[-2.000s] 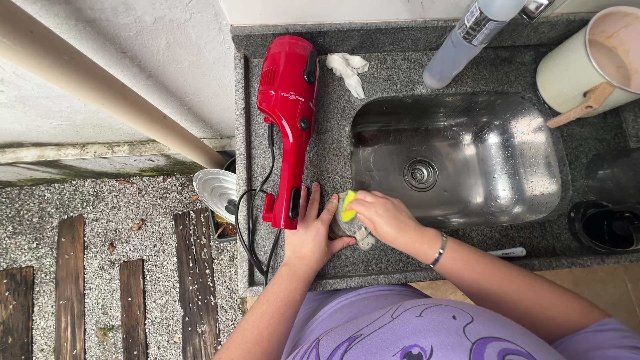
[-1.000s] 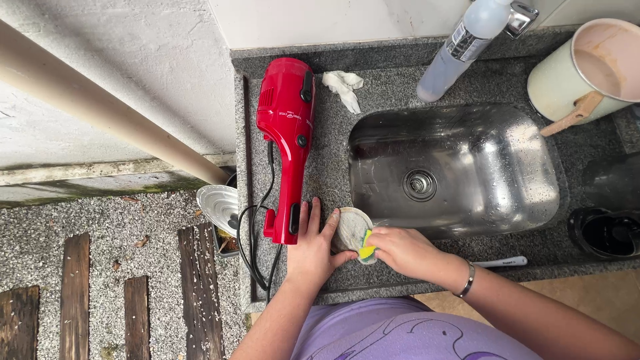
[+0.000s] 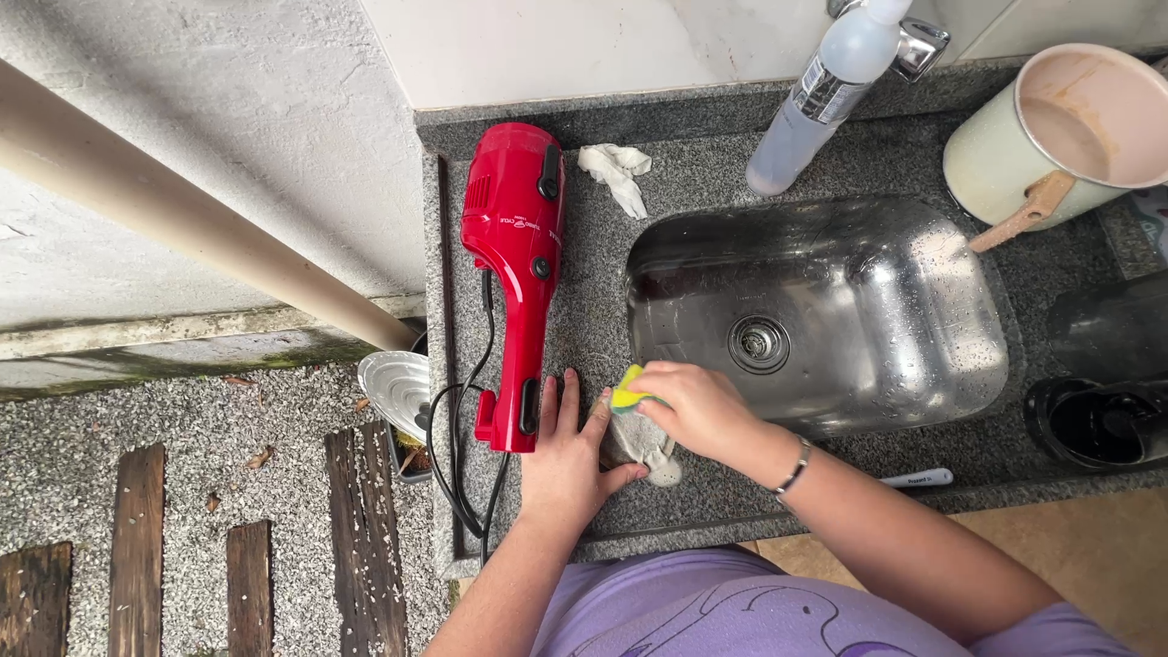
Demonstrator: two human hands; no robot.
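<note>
My right hand (image 3: pixel 707 406) grips a yellow and green sponge (image 3: pixel 631 390) and presses it on a round, greyish-white piece (image 3: pixel 634 440), perhaps a filter, lying on the granite counter left of the sink. The fingers of my left hand (image 3: pixel 570 456) are spread at that piece's left edge, its thumb resting on the lower part. Just beyond my left hand lies a red handheld vacuum cleaner (image 3: pixel 516 274) with its black cord (image 3: pixel 464 474) looped beside it. A crumpled white cloth or paper (image 3: pixel 619 173) sits near the back wall.
The steel sink (image 3: pixel 821 301) is to the right. Behind it stand a clear bottle (image 3: pixel 826 100) with liquid and a cream pot (image 3: pixel 1013 155) with a wooden-handled utensil (image 3: pixel 1031 210). Dark containers (image 3: pixel 1100 424) are at the right, and a white-handled utensil (image 3: pixel 917 478) lies at the front edge.
My right hand with the sponge has moved from the round piece's lower right side to its upper edge. My left hand still rests beside the piece.
</note>
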